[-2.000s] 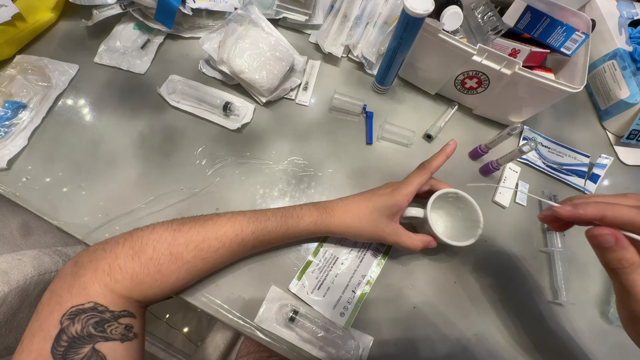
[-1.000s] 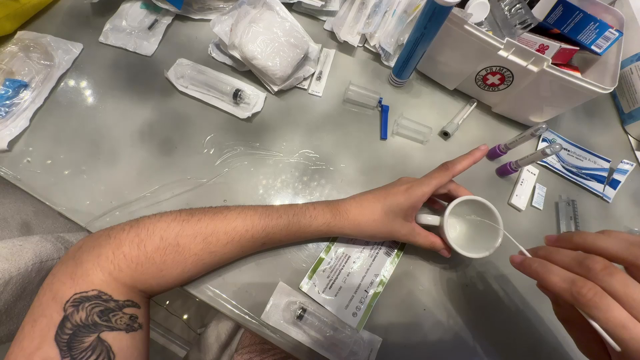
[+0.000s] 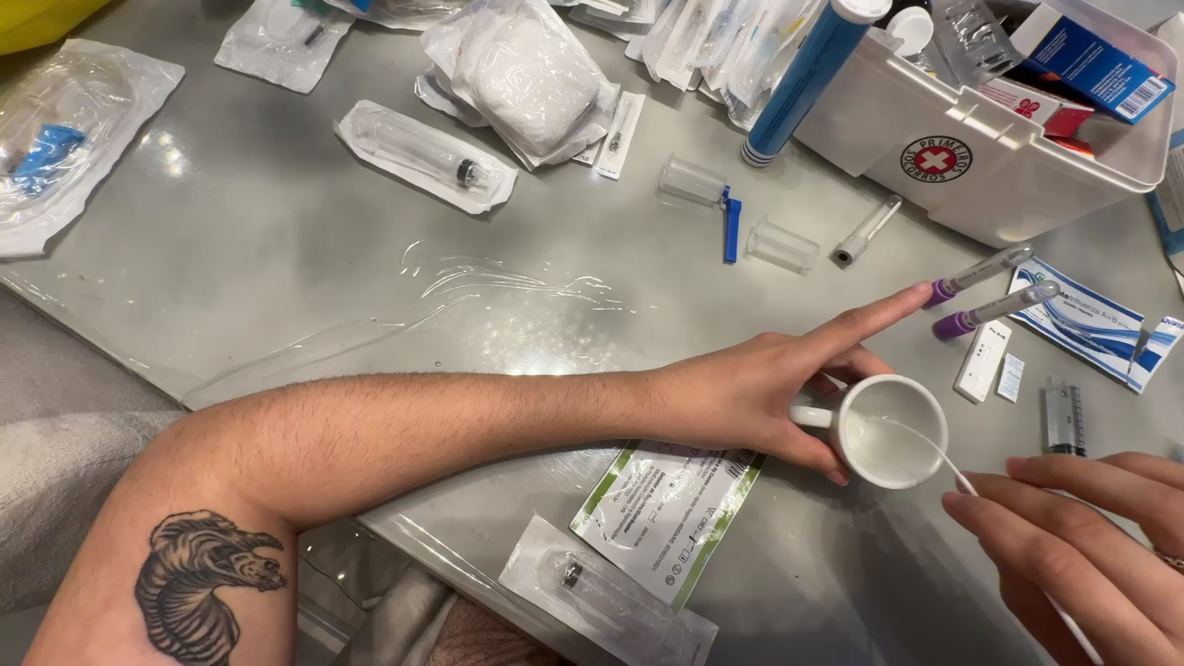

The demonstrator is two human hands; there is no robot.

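Observation:
My left hand [image 3: 786, 388] is around the handle side of a small white cup [image 3: 893, 377], with the index finger stretched out toward a purple-capped blood tube [image 3: 980, 276]. The cup holds clear liquid. My right hand [image 3: 1064, 527] pinches a thin white swab stick [image 3: 962, 479]; its far end dips inside the cup. A second purple-capped tube [image 3: 997, 311] lies beside the first. Right of the cup are a white test cassette [image 3: 983, 363], a small white packet [image 3: 1011, 378] and a plastic syringe [image 3: 1065, 416], partly hidden by my right hand.
A white first-aid box [image 3: 980, 120] stands at the back right beside a blue cylinder [image 3: 805, 83]. Clear tube holders [image 3: 783, 245] and a grey-capped tube [image 3: 867, 231] lie before it. Wrapped syringes [image 3: 425, 155], gauze packs [image 3: 527, 79] and a printed foil pouch [image 3: 666, 518] lie about the table.
My right hand has moved left and down with the swab stick, whose end was outside the cup and is now inside it. My left hand stays at the cup. The view has shifted somewhat.

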